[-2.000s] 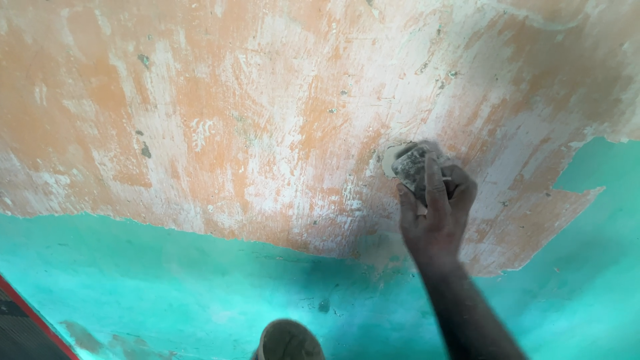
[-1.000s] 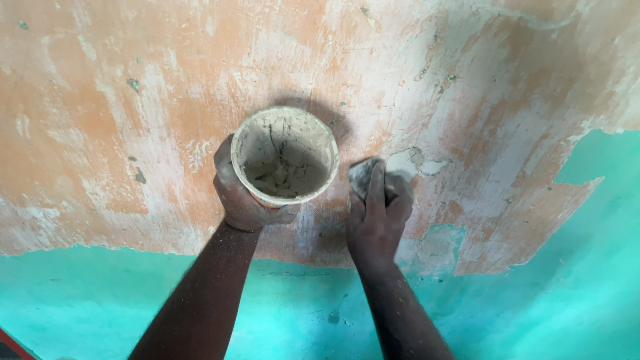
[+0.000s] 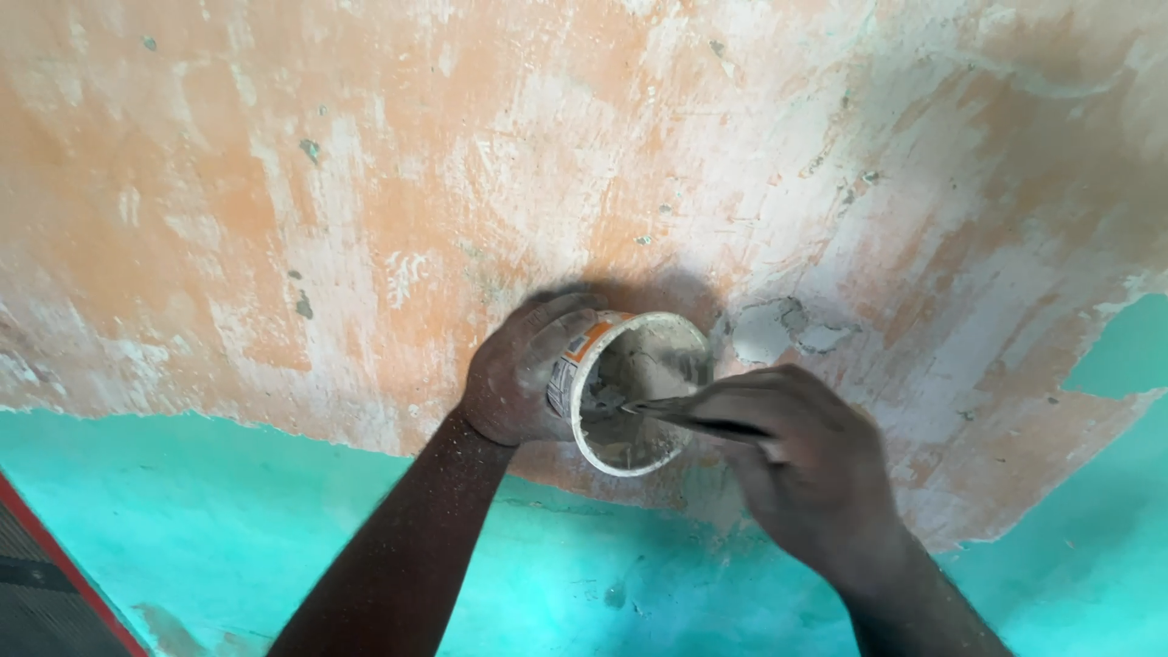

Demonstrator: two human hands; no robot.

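Note:
My left hand (image 3: 520, 374) grips a plastic tub (image 3: 639, 470) around its side, with the mouth tilted toward the right. Grayish paste coats the inside of the tub. In my right hand (image 3: 808, 456) is a thin, dark, flat scraper (image 3: 698, 418), blurred, its tip inside the mouth of the tub. Just right of the tub, a pale patch of filler (image 3: 762, 330) lies on the wall (image 3: 511, 201), beside a gray chipped spot (image 3: 821, 333).
The wall's upper part is scraped orange and white, with several small chips. Turquoise paint (image 3: 547, 566) covers the lower part and a patch at right. A red edge (image 3: 68, 566) borders a dark ribbed surface at the lower left.
Two seconds ago my right hand was at the wall and the tub was low in the view. The tub has since come up in my left hand, and the scraper has moved from the wall into it.

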